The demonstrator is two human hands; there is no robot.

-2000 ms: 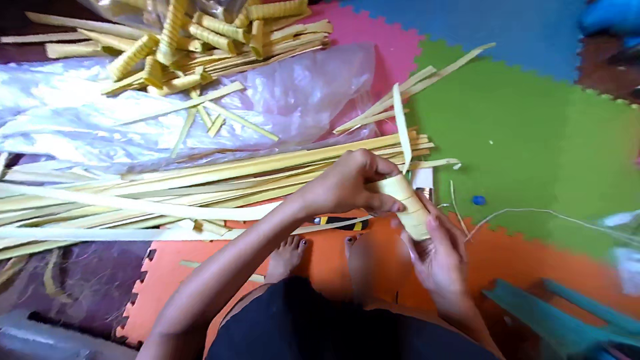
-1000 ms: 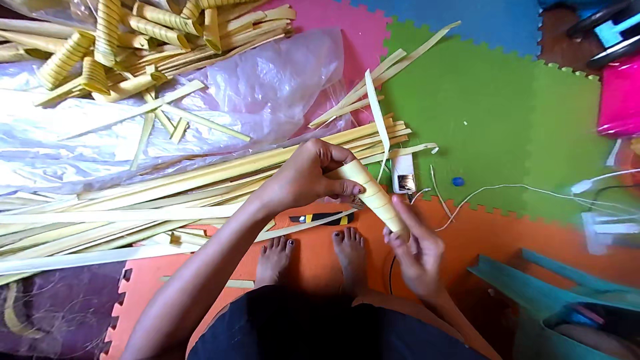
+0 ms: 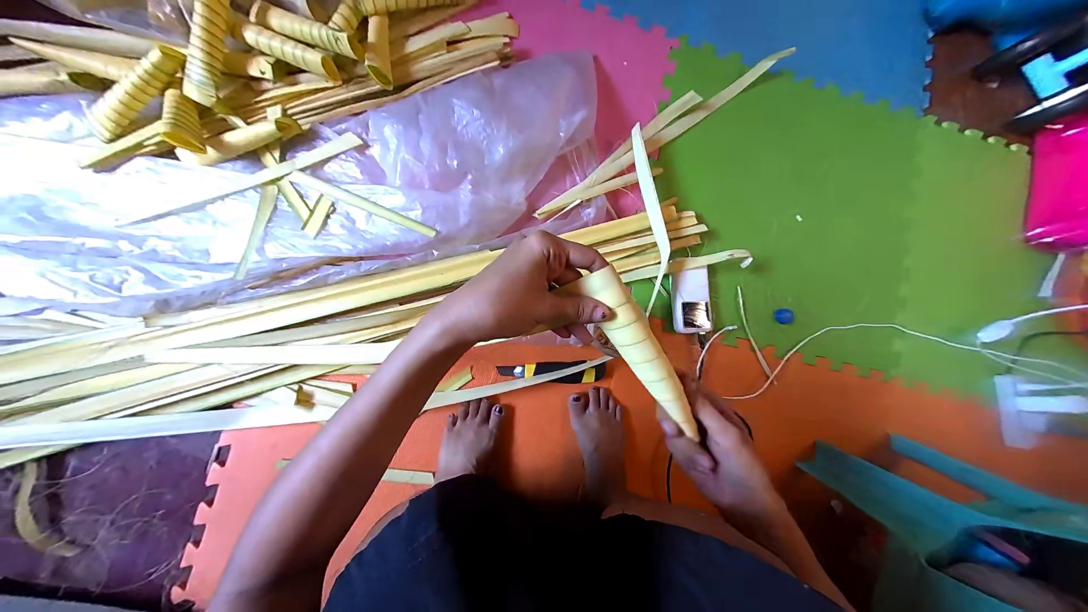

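Note:
A pale yellow cone of spirally wound leaf strip (image 3: pixel 639 344) slants across the middle, its wide end up and left, its narrow tip down and right. My left hand (image 3: pixel 531 289) grips the wide end, with the thumb lying on the outside and some fingers hidden behind or inside it. My right hand (image 3: pixel 718 442) holds the narrow tip between thumb and fingers. A thin pale leaf strip (image 3: pixel 651 191) stands up beyond the wide end. Long leaf strips (image 3: pixel 255 319) lie in a bundle beneath and beside my left forearm.
Wound leaf tubes (image 3: pixel 208 51) are heaped upper left by plastic sheeting (image 3: pixel 510 153). A yellow-and-black utility knife (image 3: pixel 552 371) lies above my feet. A white device (image 3: pixel 690 299), a blue cap (image 3: pixel 784 316) and a white cable (image 3: pixel 858 326) are to the right. A teal plastic stool (image 3: pixel 892 501) stands lower right.
The leaf piece shows as a longer, more sharply tapered cone than two seconds ago. My right hand has moved to its narrow tip; my left hand remains at the wide end.

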